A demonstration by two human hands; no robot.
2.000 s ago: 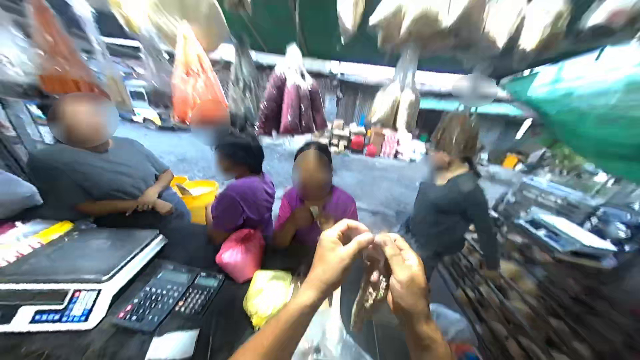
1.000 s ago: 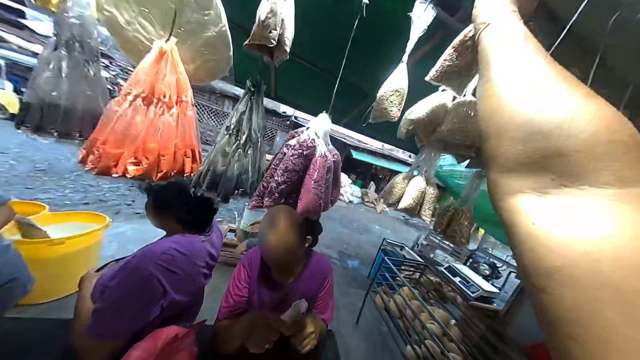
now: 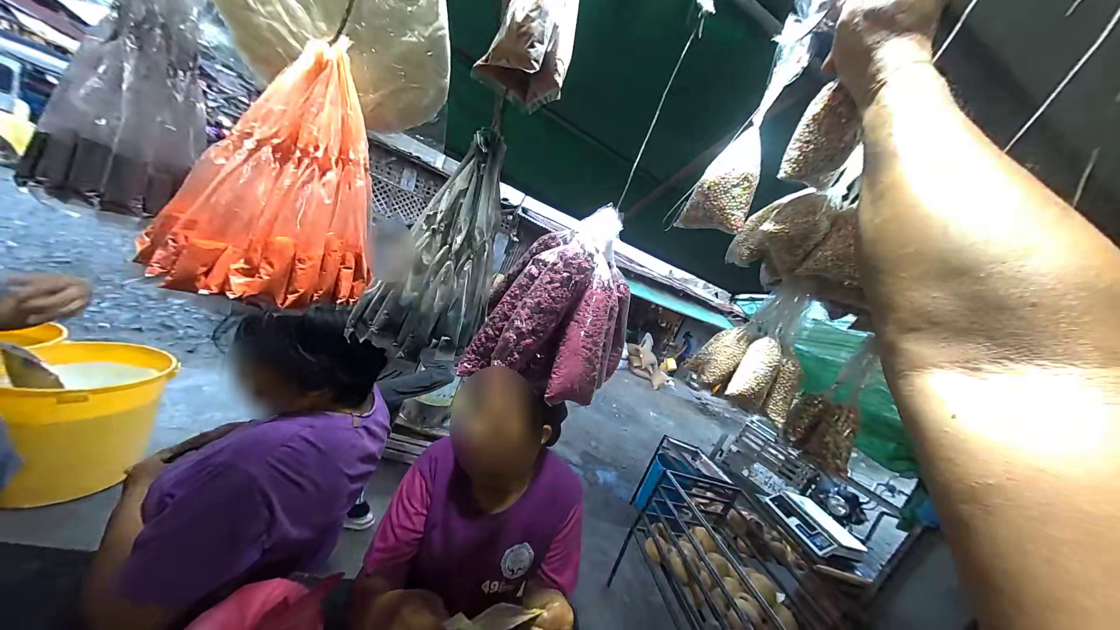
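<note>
My right hand (image 3: 884, 31) is raised at the top right, partly cut off by the upper edge, with its forearm running down the right side. It is at the knotted upper part of clear plastic bags of small seeds or grains (image 3: 822, 131); whether the fingers grip them cannot be told. A single bag of pale seeds (image 3: 726, 179) hangs just left of them. My left hand is out of view.
An orange bundle of bags (image 3: 271, 192), a bundle of purple-red bags (image 3: 560, 315) and grey bags (image 3: 437, 245) hang ahead. Two people in purple shirts (image 3: 254, 490) (image 3: 490, 525) sit below. A metal rack (image 3: 700, 534) and a digital scale (image 3: 814, 525) stand at lower right.
Two seconds ago both my hands were low in front, at a small bag. The right hand has since risen to the hanging bags, and the left has left the view. The view has tilted up.
</note>
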